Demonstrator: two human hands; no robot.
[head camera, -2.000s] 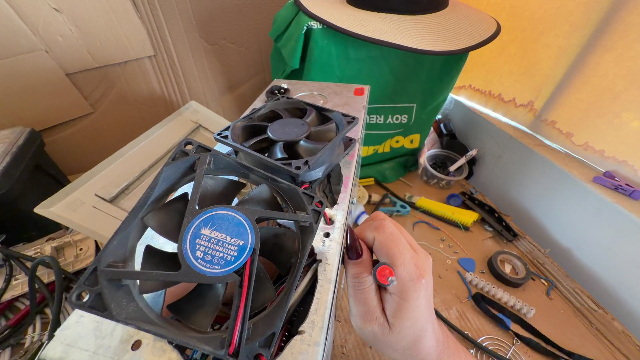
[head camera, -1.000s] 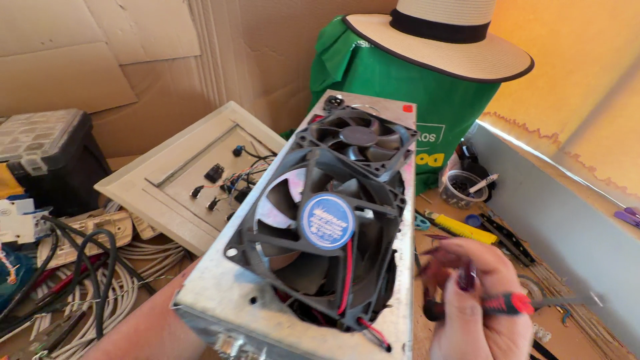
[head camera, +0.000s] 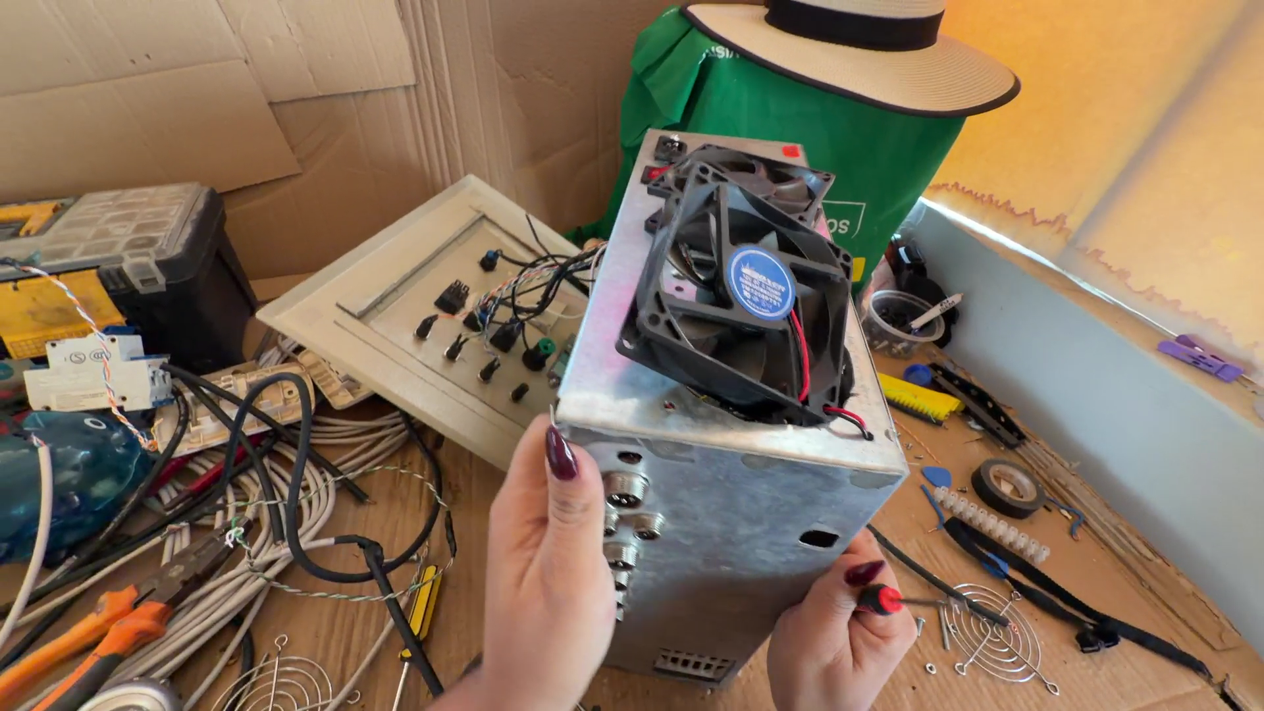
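Observation:
A metal equipment case (head camera: 731, 553) stands tilted in the middle, its end panel with round connectors facing me. My left hand (head camera: 558, 553) grips its left edge, thumb near the top corner. My right hand (head camera: 844, 622) is against the lower right side and also holds a small screwdriver (head camera: 879, 599) with a red and black handle, its shaft pointing right. A black cooling fan (head camera: 741, 296) with a blue label and red and black wires rests tilted on the case's top. Behind it is a second black fan (head camera: 780, 183). Some fingers of both hands are hidden.
A beige panel (head camera: 395, 395) with wired parts leans behind left. Cable coils (head camera: 326, 464), orange-handled pliers (head camera: 128, 622) and a toolbox (head camera: 178, 267) lie left. At right are a wire fan guard (head camera: 992, 632), black tape (head camera: 1007, 487), a terminal strip (head camera: 997, 528) and a plastic cup (head camera: 894, 321). A green bag (head camera: 790, 109) stands behind.
The case has been tipped so that its end panel now shows. My left hand has come up onto its left edge. My right hand has moved down against the case, still with the screwdriver.

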